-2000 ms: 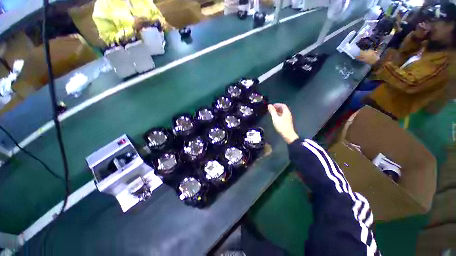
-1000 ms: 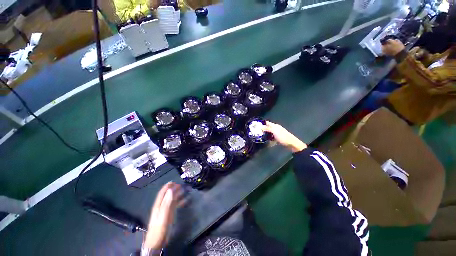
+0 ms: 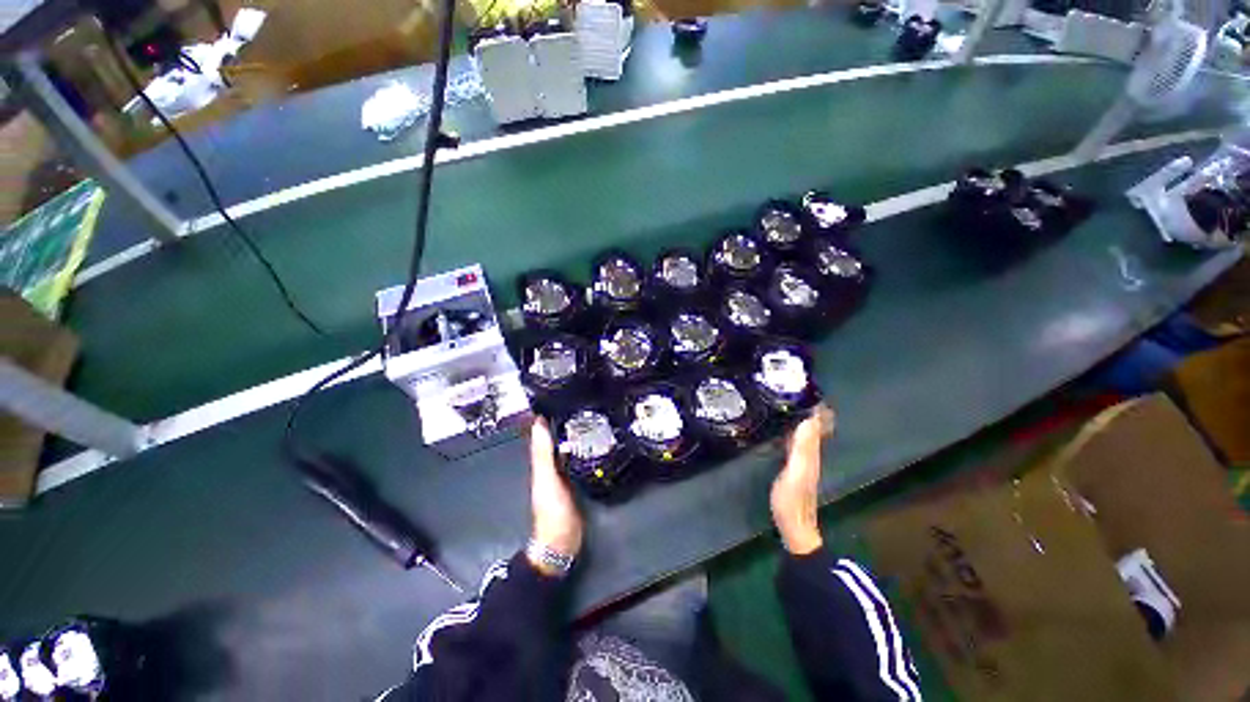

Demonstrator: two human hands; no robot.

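Note:
Several round black units (image 3: 657,418) with silvery centres stand close together in three rows in front of me. My left hand (image 3: 554,501) is upright against the left end of the nearest row, fingers straight. My right hand (image 3: 801,480) is against the right end of that row, beside the unit with a white centre (image 3: 783,372). The front row lies between my two hands. The black electric screwdriver (image 3: 359,510) lies on the bench at left, its bit towards me. The grey screw feeder (image 3: 446,329) with a red switch stands left of the rows.
A black cable (image 3: 425,178) hangs down to the screwdriver. More black units (image 3: 69,660) stand at the lower left edge, and a dark cluster (image 3: 1017,200) at the right. A metal rail (image 3: 233,409) runs behind the feeder. An open carton (image 3: 960,583) stands at lower right; white housings (image 3: 532,77) are across.
The view has shifted left, so things appear further right. My left hand has come from the bench front to the front row's left end. My right hand has moved down off the end unit's face.

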